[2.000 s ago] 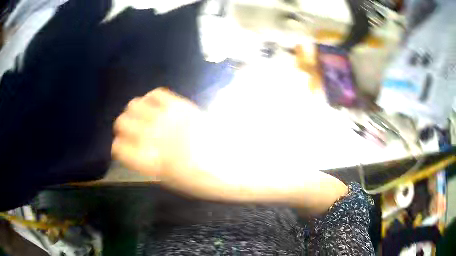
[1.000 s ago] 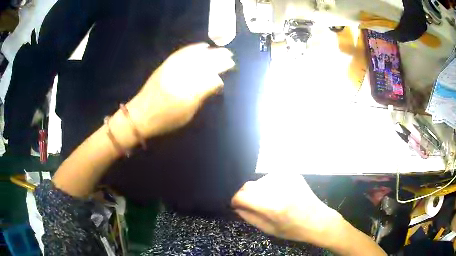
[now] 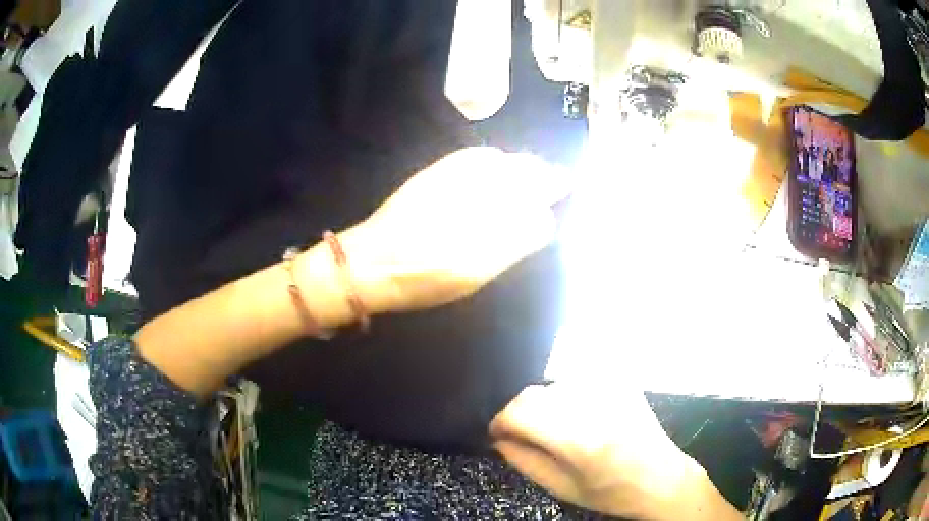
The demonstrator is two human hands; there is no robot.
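Note:
A large dark garment piece (image 3: 306, 153) covers the left and middle of the table and hangs over its front edge. My left hand (image 3: 463, 229), with two thin bracelets at the wrist, lies on the cloth with its fingertips at the right edge, washed out by glare. My right hand (image 3: 581, 438) is at the table's front edge and pinches the cloth's lower right edge. The cream-white sewing machine (image 3: 805, 41) stands at the top, its needle area hidden by strong glare. A long white rounded bar (image 3: 479, 61) lies above my left hand.
A smartphone (image 3: 823, 183) with a lit screen lies right of the glare. Small thin tools (image 3: 866, 331) and a thin white cable (image 3: 815, 432) are at the right. A red-handled tool (image 3: 95, 267) is at far left. A black cloth strip (image 3: 902, 81) is at upper right.
My left hand has moved right and slightly down to the cloth's edge. My right hand still holds the lower edge. The view has shifted a little.

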